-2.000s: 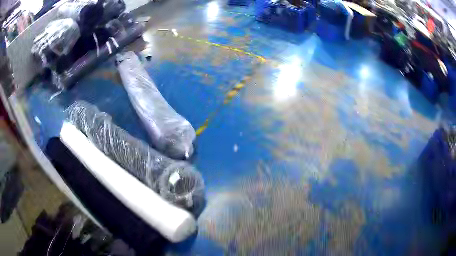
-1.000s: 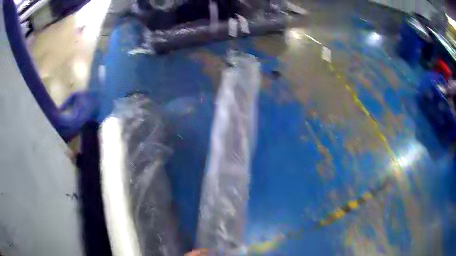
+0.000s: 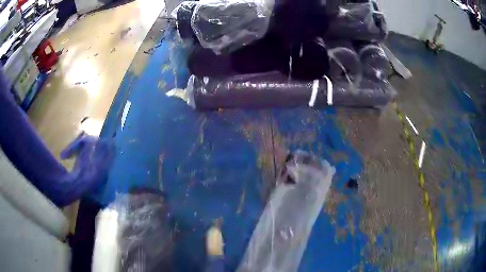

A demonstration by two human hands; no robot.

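Neither of my hands can be made out. A plastic-wrapped fabric roll (image 3: 285,228) lies lengthwise on the blue floor at lower centre. Left of it are a dark plastic-wrapped roll (image 3: 146,234) and a white roll (image 3: 106,241), both cut off by the bottom edge. A small blurred tan shape (image 3: 215,241), bluish below, shows between the rolls; I cannot tell whether it is part of a hand or a foot.
A pile of dark wrapped rolls (image 3: 288,93) lies across the top. A white panel (image 3: 24,223) and a blurred purple-blue shape (image 3: 32,154) stand at left. A red object (image 3: 47,54) is beyond. A yellow line (image 3: 423,186) runs at right.
The view has swung left and up. The roll pile now faces me, the purple-blue shape shows larger, and the single wrapped roll sits lower. The tan shape at the bottom shows more.
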